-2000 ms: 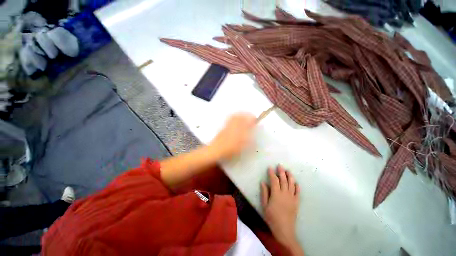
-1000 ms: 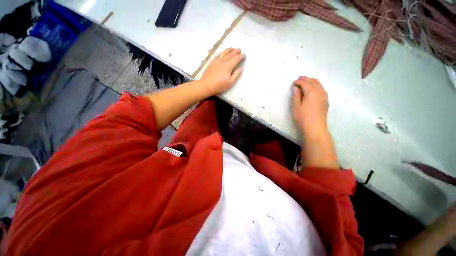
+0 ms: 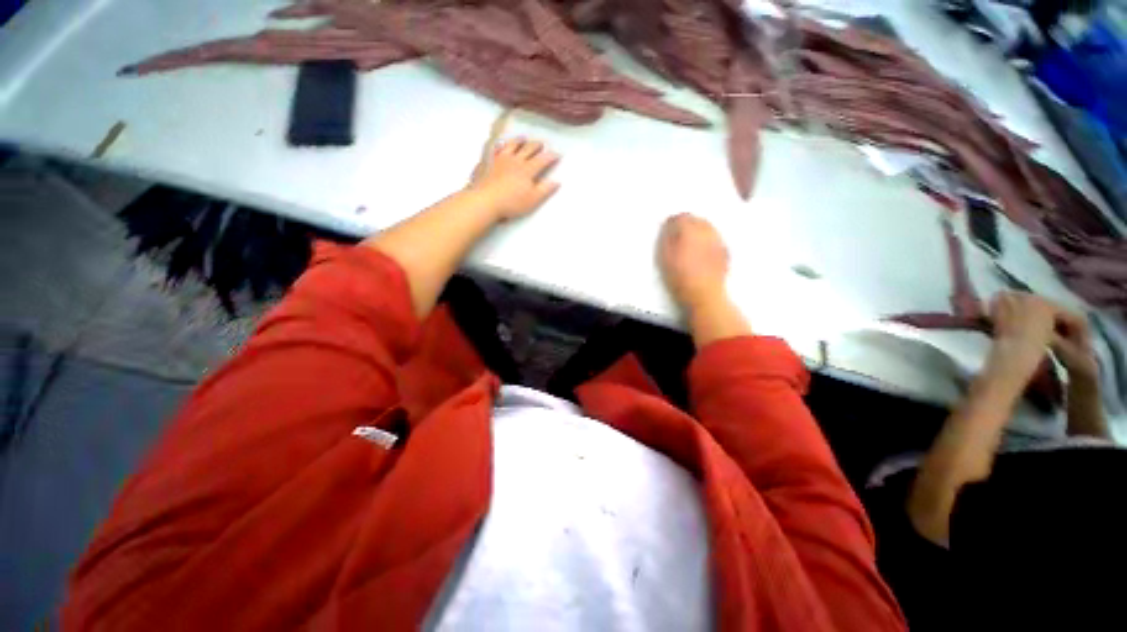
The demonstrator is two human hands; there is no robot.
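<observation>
My left hand [image 3: 517,179] lies flat on the white table [image 3: 593,235], fingers a little apart and empty, beside a tan mark. My right hand [image 3: 695,257] rests on the table to its right, fingers curled in, with nothing visible in it. Both hands are bare. Rust-brown checked fabric strips [image 3: 494,56] lie in a heap beyond my hands. One pointed strip end [image 3: 743,154] points towards my right hand. A dark mobile phone [image 3: 321,104] lies left of my left hand.
At the right, a neighbour in black [image 3: 1044,543] has both hands [image 3: 1023,331] at checked strips near the table edge. Whitish threads [image 3: 779,56] lie on the heap. Dark fringed material [image 3: 216,241] hangs below the edge at left. Grey cloth [image 3: 87,457] lies lower left.
The view has swung right, bringing the neighbour's hands into sight. My left hand was blurred in motion at first, then came to rest on the table. My right hand has gone from spread to curled.
</observation>
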